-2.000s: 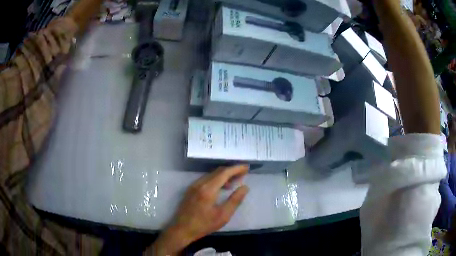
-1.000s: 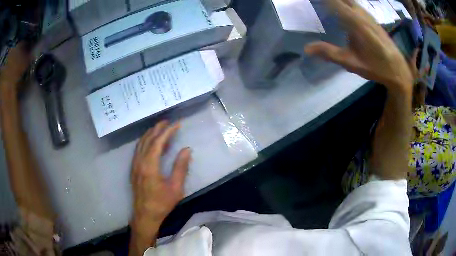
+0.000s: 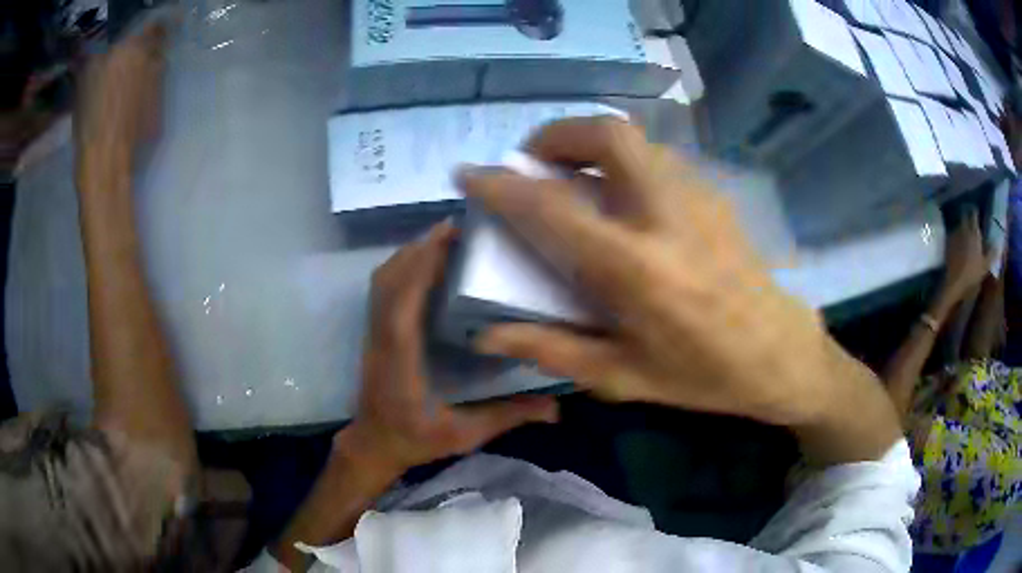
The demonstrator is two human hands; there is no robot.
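A retail box [image 3: 510, 274] is held upright between my two hands near the table's front edge, its white square end facing up. My left hand [image 3: 409, 358] holds its left side, with the thumb along the near side. My right hand [image 3: 661, 269] is blurred and grips over the white top end, hiding much of it. Behind it, a box [image 3: 403, 168] lies flat with printed text up, and another box [image 3: 504, 50] with the fan picture lies beyond it.
Closed boxes [image 3: 930, 129] stand in rows at the right with white tops. A neighbour's bare arm [image 3: 118, 257] reaches over the table at left. Another worker's arm [image 3: 941, 291] and yellow-blue patterned clothing [image 3: 969, 459] are at lower right. The dark table edge [image 3: 280, 428] runs in front.
My right hand has come from the standing boxes to my left hand. Both hands now hold an upright box. The dark fan seen at left is no longer in view.
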